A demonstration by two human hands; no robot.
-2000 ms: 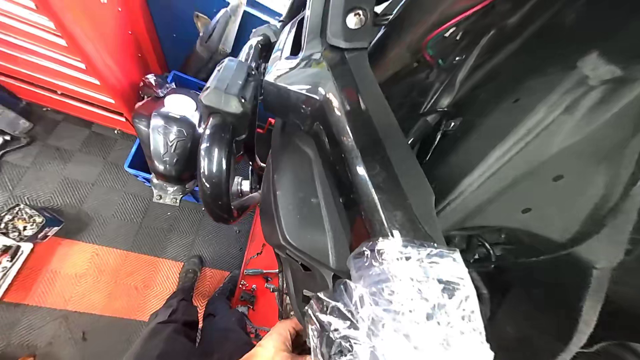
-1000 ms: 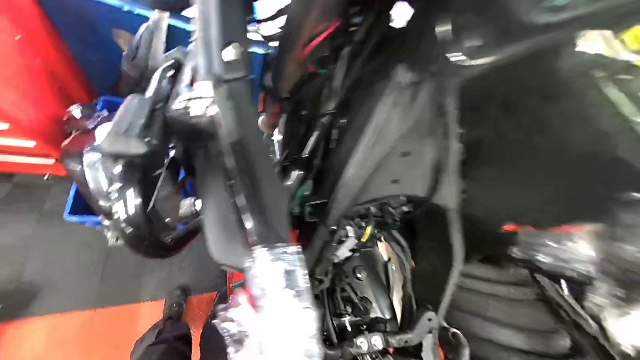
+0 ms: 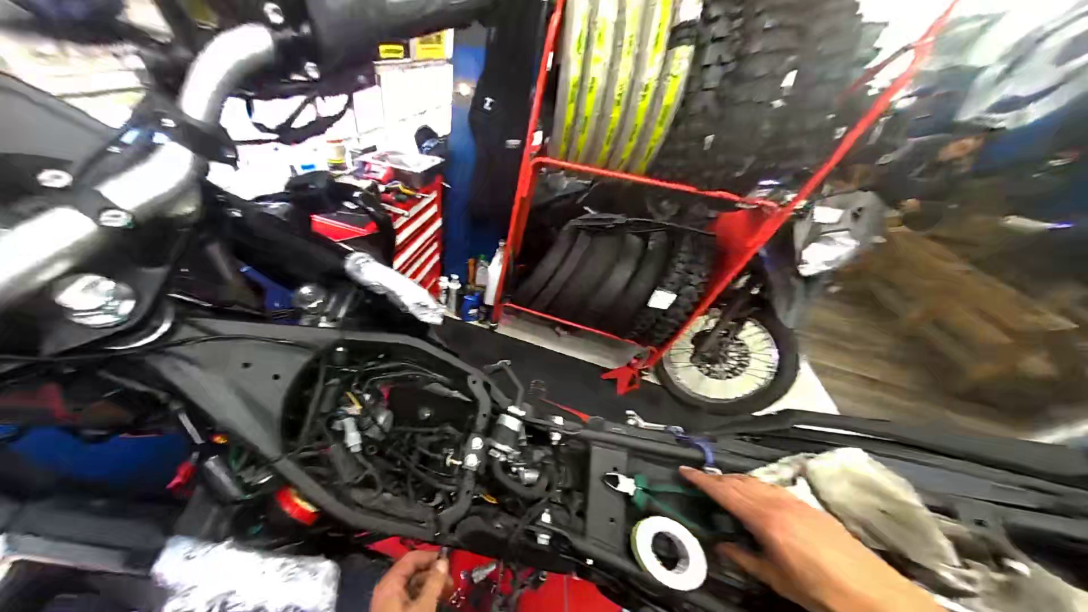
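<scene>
A stripped motorcycle frame (image 3: 255, 365) spans the view, with wiring (image 3: 399, 425) exposed in its middle. My right hand (image 3: 790, 527) reaches over the rear subframe with its fingers apart, beside a roll of white tape (image 3: 669, 552) and a crumpled grey cloth (image 3: 875, 501). A wrench (image 3: 650, 422) lies on the subframe rail near its fingertips, and a white connector (image 3: 620, 483) with green wires is left of it. My left hand (image 3: 412, 582) is low at the bottom edge, fingers curled, near the red surface under the bike; whether it holds something small is unclear.
Handlebars (image 3: 93, 212) fill the upper left. Behind the bike stand a red rack (image 3: 654, 183) with tires (image 3: 620, 280), a spoked wheel (image 3: 722, 357), a red tool chest (image 3: 416, 234) and several bottles (image 3: 472, 293). Plastic-wrapped parts (image 3: 246, 574) are at the lower left.
The view has swung far to the right, from the floor and bike side to the open frame and tire rack. My right hand has come into view.
</scene>
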